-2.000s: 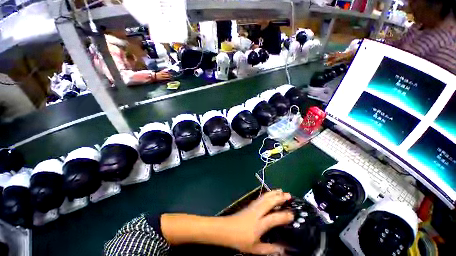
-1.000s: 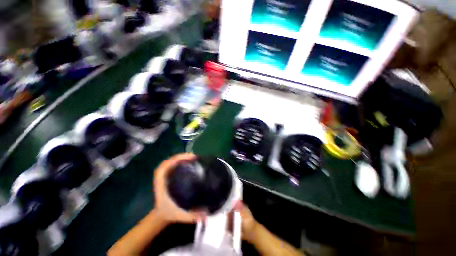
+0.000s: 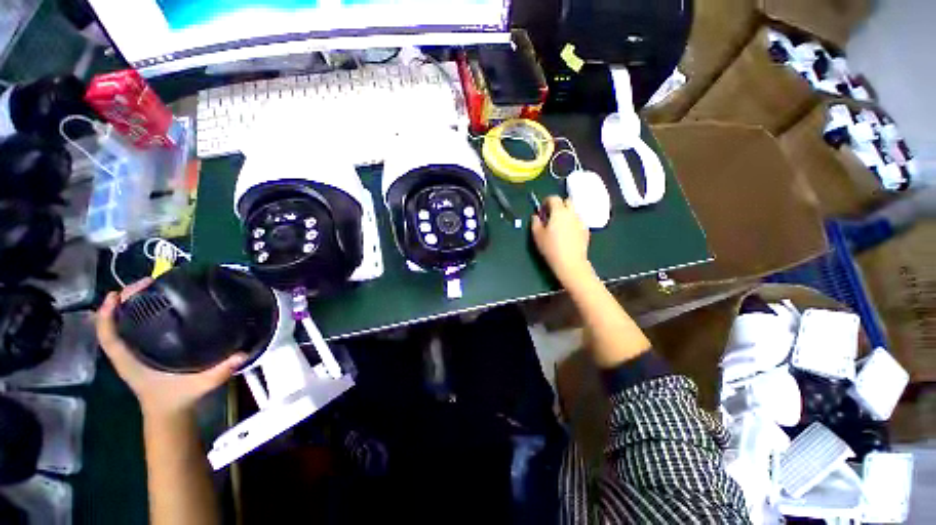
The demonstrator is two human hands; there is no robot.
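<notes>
My left hand [image 3: 169, 385] holds a white-and-black PTZ camera [image 3: 195, 318] from below by its black ball, in the air at the desk's left front edge. Its white bracket [image 3: 282, 395] points down and right. My right hand [image 3: 562, 241] is low over the green mat, left of the mouse. Its fingertips are at a thin dark tool [image 3: 536, 200]; whether they grip it is unclear. Another slim dark tool [image 3: 501, 197] lies beside it. Two PTZ cameras stand on the mat, a left one [image 3: 298, 234] and a right one [image 3: 441, 215], with LED faces showing.
Keyboard [image 3: 328, 108] and monitor [image 3: 308, 46] are behind. Yellow tape roll [image 3: 517, 151], white mouse [image 3: 588, 198] and white looped stand [image 3: 638, 169] lie right. Red packet [image 3: 128, 105] and parts box [image 3: 128, 190] are left, beside a camera row [image 3: 31, 328]. A carton of white housings [image 3: 811, 390] is lower right.
The view has turned right and down. My right hand has left the held camera and moved to the tools by the mouse. My left hand keeps the camera, now at the left.
</notes>
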